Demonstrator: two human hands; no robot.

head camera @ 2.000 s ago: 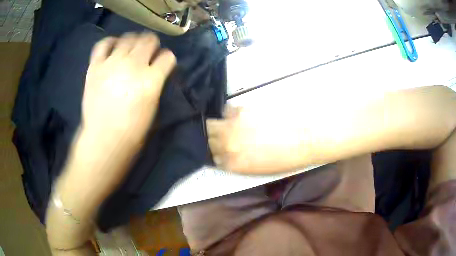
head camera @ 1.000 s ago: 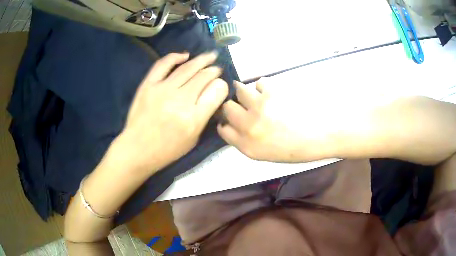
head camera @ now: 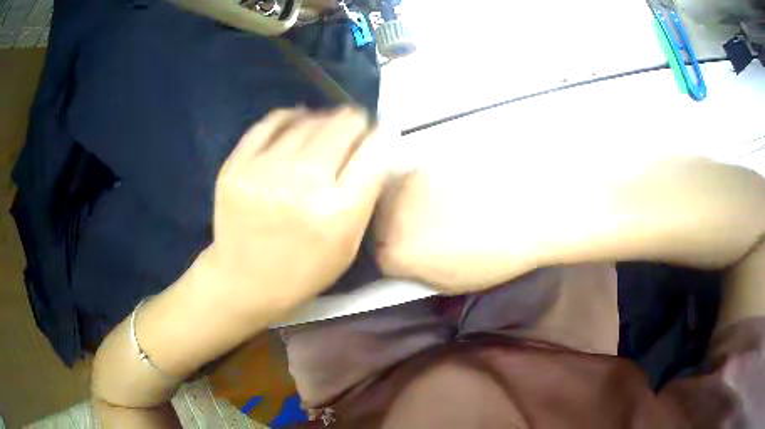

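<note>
The dark navy garment (head camera: 159, 126) lies in a large heap on the left of the white table and runs under both hands. My left hand (head camera: 294, 193), with a thin bracelet at the wrist, is over the garment's right edge with its fingers curled and blurred. My right hand (head camera: 436, 222) meets it from the right at the garment's edge. The fingertips of both hands are hidden or blurred, so what they pinch cannot be told. The ribbed knob (head camera: 394, 38) and a bright blue part (head camera: 361, 30) of the machine are above the hands.
The beige machine head (head camera: 260, 12) is at the top left. Snips with blue and green handles (head camera: 681, 54) lie at the upper right beside a small dark piece (head camera: 738, 54). The white table (head camera: 503, 50) has a dark seam line. The wearer's lap is below, brown cardboard (head camera: 25, 293) at left.
Since one second ago both hands have drawn close together and moved slightly toward the wearer. A narrow brownish strip now shows on the cloth above my left hand. The machine head appears higher in view.
</note>
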